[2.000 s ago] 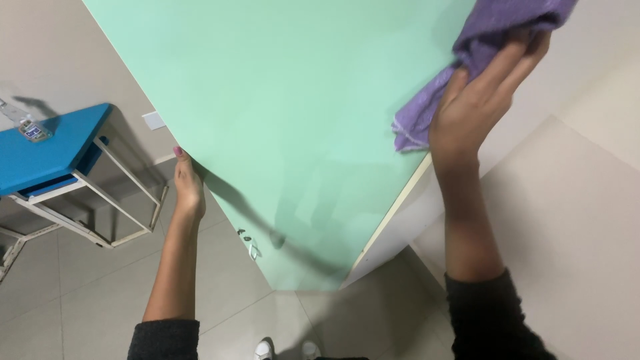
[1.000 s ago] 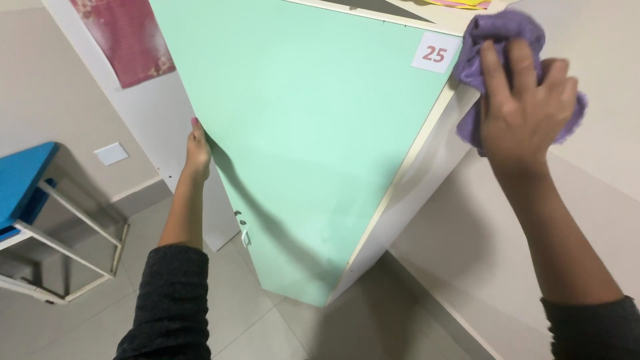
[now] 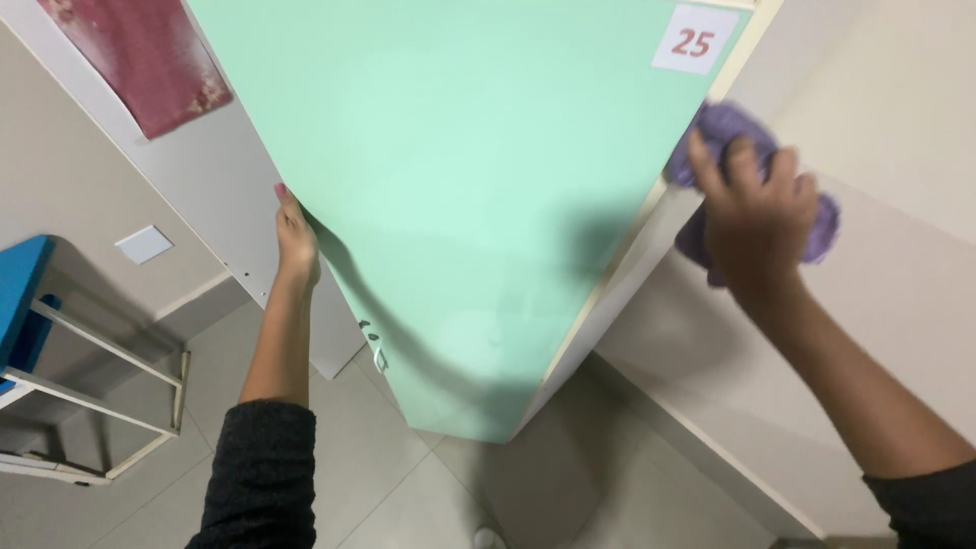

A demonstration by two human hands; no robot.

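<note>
A pale green cabinet door (image 3: 473, 191) fills the middle of the head view, with a white number card (image 3: 696, 40) near its upper right corner. My left hand (image 3: 296, 236) grips the door's left edge, thumb side showing; its other fingers are hidden behind the door. Bunched under the fingers of my right hand (image 3: 755, 206) is a purple cloth (image 3: 728, 126), which lies against the cream right edge of the door and cabinet. A small metal latch (image 3: 380, 358) hangs low on the door's left side.
A blue-topped desk (image 3: 23, 286) with a white metal frame stands at the left by the wall. Behind the door is a white panel (image 3: 229, 183) bearing a dark pink sheet (image 3: 152, 61). A wall with a baseboard (image 3: 686, 442) runs along the right. Tiled floor (image 3: 381, 473) lies below.
My right hand with the purple cloth has moved down along the door's right edge since a second ago. My left hand stays on the left edge. The view has shifted.
</note>
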